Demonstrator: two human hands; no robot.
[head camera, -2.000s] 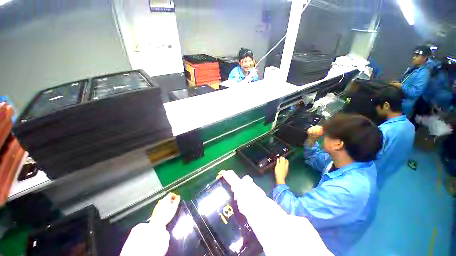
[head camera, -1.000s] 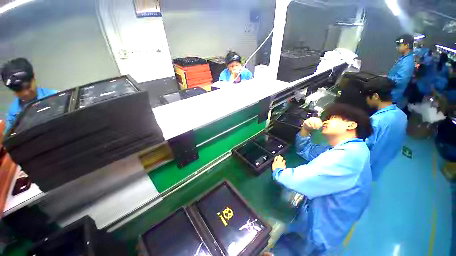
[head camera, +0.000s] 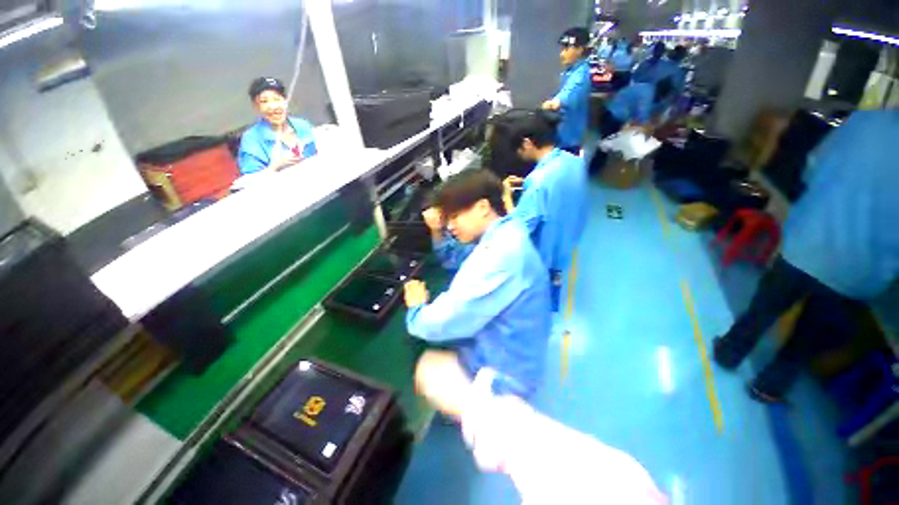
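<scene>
A tablet (head camera: 301, 424) lies in the right recess of a black tray (head camera: 367, 434) at the lower left. Its dark screen shows a yellow logo, white marks and a small white label. A second dark tablet (head camera: 232, 481) lies in the other recess, cut off by the lower edge. My right hand (head camera: 444, 382) is blurred, in the air to the right of the tray and apart from it, with a pale sleeve behind it. Its fingers cannot be made out. My left hand is not in view.
A worker in blue (head camera: 483, 296) sits close ahead beside another black tray (head camera: 367, 294) on the green bench. A white shelf (head camera: 237, 212) runs above the bench. Stacked black trays (head camera: 49, 316) stand at the left. A person (head camera: 848, 217) stands at the right near a red stool (head camera: 746, 237).
The view has swung right. My hands were on the two tablets two seconds ago and out of view one second ago; now my right hand shows beside the tray.
</scene>
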